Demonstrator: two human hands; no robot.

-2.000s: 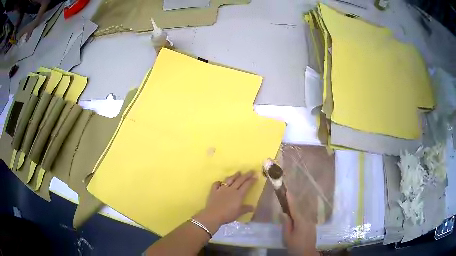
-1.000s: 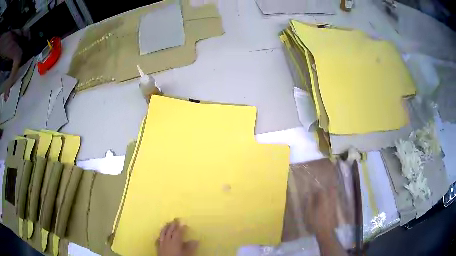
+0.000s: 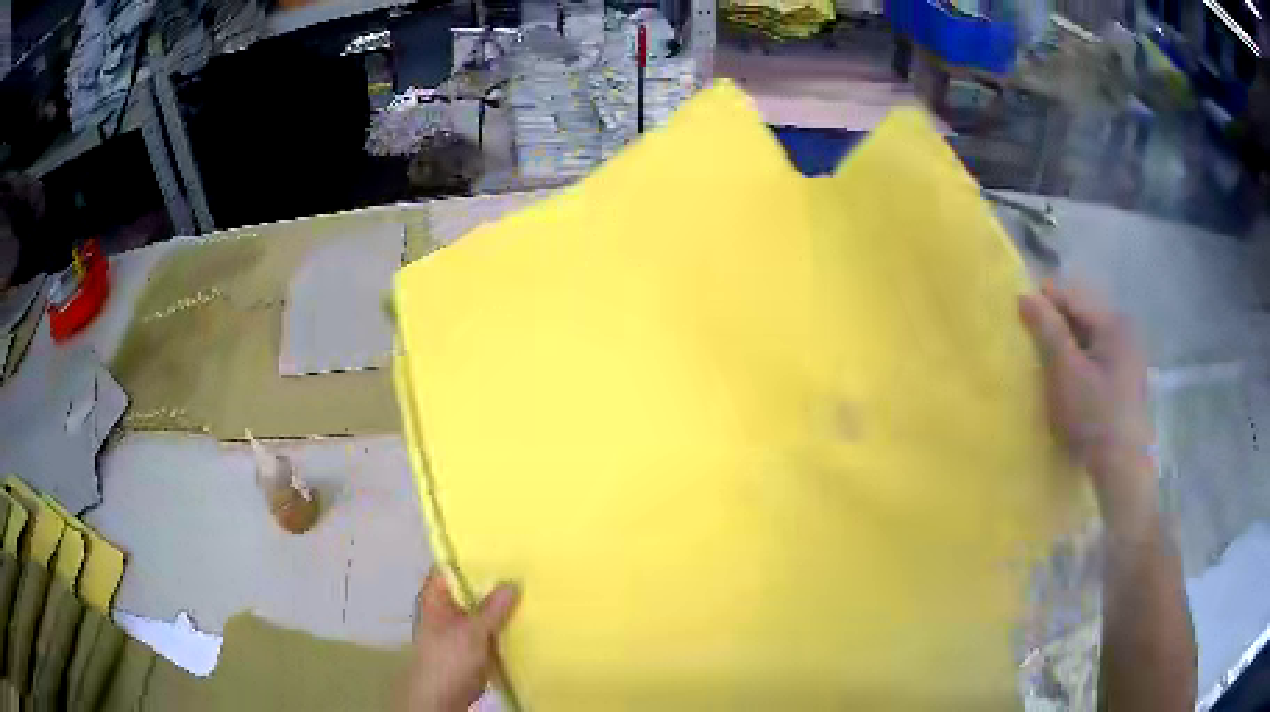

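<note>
A large yellow-faced bag panel (image 3: pixel 724 403) is raised in front of me, its notched edge at the top. My left hand (image 3: pixel 463 633) grips its lower left edge, thumb on the yellow face. My right hand (image 3: pixel 1093 369), slightly blurred, holds its right edge. The panel's left edge shows a thin second edge, so I cannot tell if it is one piece or more. The hammer is not visible. The panel hides the middle of the table.
Folded olive panels with yellow tabs (image 3: pixel 63 598) lie at lower left. A glue bottle (image 3: pixel 290 497) stands left of the panel. An olive panel (image 3: pixel 202 341) with a grey card (image 3: pixel 341 299) and a red-orange object (image 3: pixel 80 292) are at the far side. Shelves stand behind.
The yellow panel has gone from lying flat to being held up by both hands. My right hand has moved up and right, without the hammer. The view has tilted up to show shelves.
</note>
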